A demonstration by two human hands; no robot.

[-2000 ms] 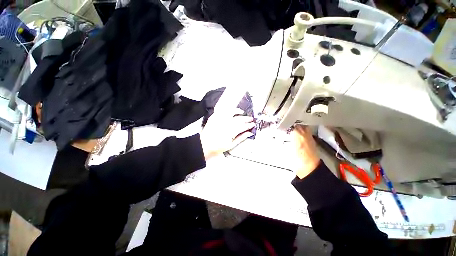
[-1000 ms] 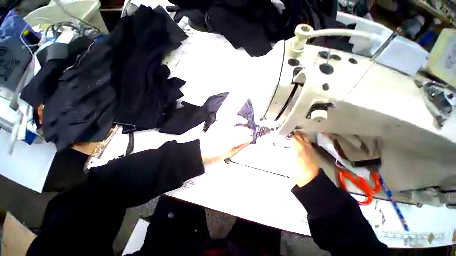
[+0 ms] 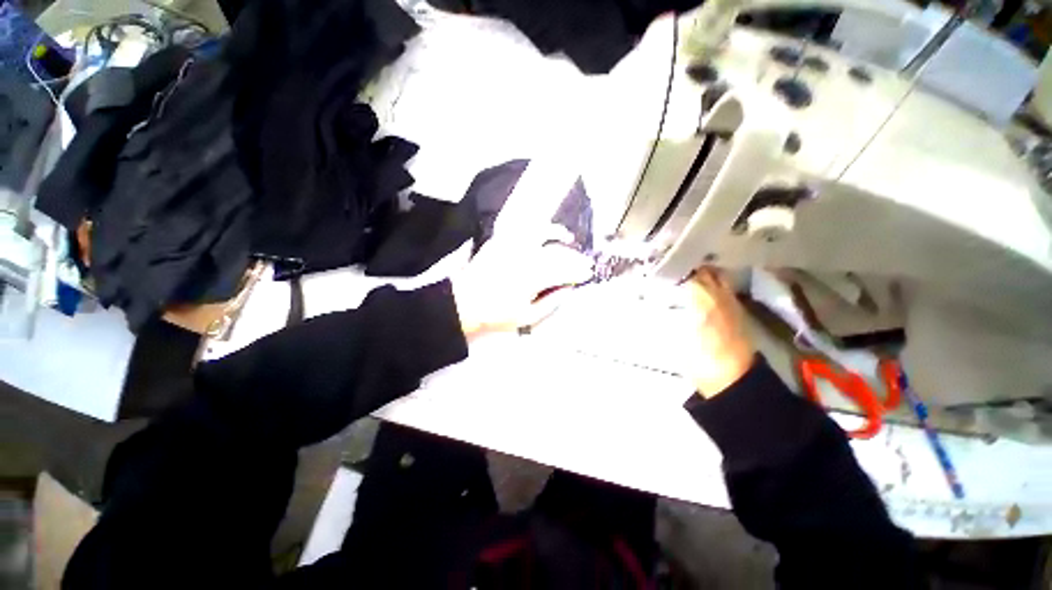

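Observation:
My left hand [image 3: 513, 288] lies on the dark cloth piece [image 3: 571, 219] just left of the needle area [image 3: 623, 263]. Glare washes out its fingers, so its grip cannot be told. The cloth looks purplish beside the needle and runs left under my hand. My right hand [image 3: 718, 328] is on the table just right of the needle, under the arm of the off-white sewing machine [image 3: 877, 219]. Its fingertips are bent and partly hidden by the machine head, so what they hold cannot be told.
A black layered heap of cut pieces [image 3: 312, 150] lies left. More black cloth [image 3: 577, 23] lies at the far edge. Scissors with orange-red handles [image 3: 848, 392], a blue pen [image 3: 932, 444] and grey-beige scraps [image 3: 842, 300] lie under the machine arm. Ruler-like marks [image 3: 969, 516] show near the table edge.
The view has shifted, so the machine sits higher and further right in the picture. Both hands stay beside the needle, with only small shifts of the left hand over the cloth.

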